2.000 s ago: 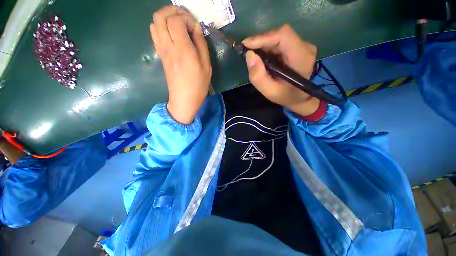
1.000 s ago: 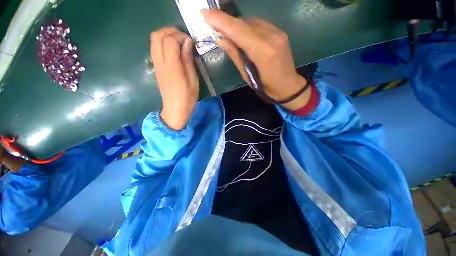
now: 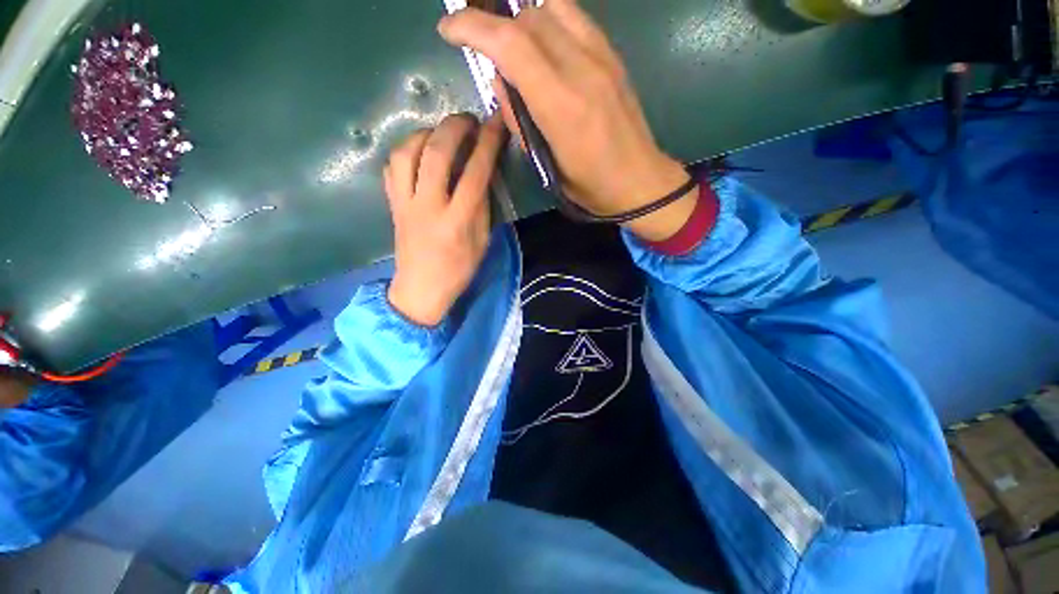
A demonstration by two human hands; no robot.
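Note:
The phone assembly (image 3: 478, 67) shows at the top edge as a narrow silver-white strip, tilted up on its side and cut off by the frame. My right hand (image 3: 592, 116) grips it from the right, thumb across its upper part. A slim dark object (image 3: 532, 142), apparently the soldering iron's handle, lies along the right palm; its tip is hidden. My left hand (image 3: 447, 215) is at the phone's near end, fingertips curled close to it; whether they pinch anything is hidden. A pile of purplish-pink and silver components (image 3: 125, 110) lies at the left.
A thin silvery strand (image 3: 227, 218) lies below the pile on the green mat (image 3: 290, 139). A yellow round tub (image 3: 838, 9) is at the top right, beside black equipment (image 3: 970, 33). A neighbouring worker's blue sleeve (image 3: 105, 429) and a red lead (image 3: 87, 371) are at the left.
My right hand has gone from holding the iron pen-like to gripping the phone, which has turned from flat onto its side. The left hand has moved lower and slightly right.

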